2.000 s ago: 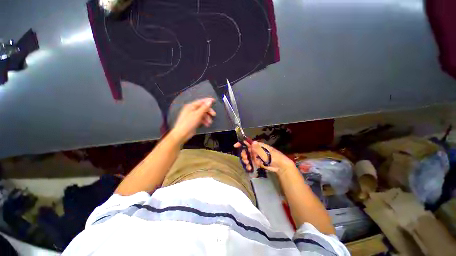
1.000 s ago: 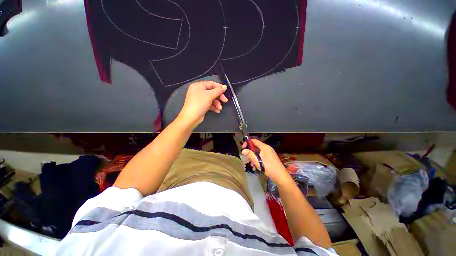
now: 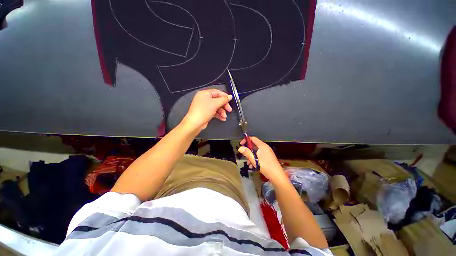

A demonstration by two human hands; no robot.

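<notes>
The marked fabric remnant (image 3: 200,50), dark purple-black with pale curved lines and maroon side strips, lies on the grey table, its upper part cut off by the picture's top edge. My right hand (image 3: 259,157) holds the tailor's shears (image 3: 238,107) by the handles below the table edge. The long blades look closed or nearly closed, and their tips lie at the cloth's lower edge, near a chalk line. My left hand (image 3: 209,107) is just left of the blades, thumb and fingers pinched together by the cloth's edge. Whether it grips cloth is hard to tell.
The grey cutting table (image 3: 360,90) has its near edge in front of my waist. A maroon cut panel (image 3: 448,82) lies at the far right and a dark piece (image 3: 9,11) at the top left. Below are dark cloth (image 3: 62,192), cardboard (image 3: 367,227) and plastic bags (image 3: 310,184).
Two seconds ago the shears were open; the blades have since come together at the cloth. My left hand has moved right, close to the blades. The view has shifted.
</notes>
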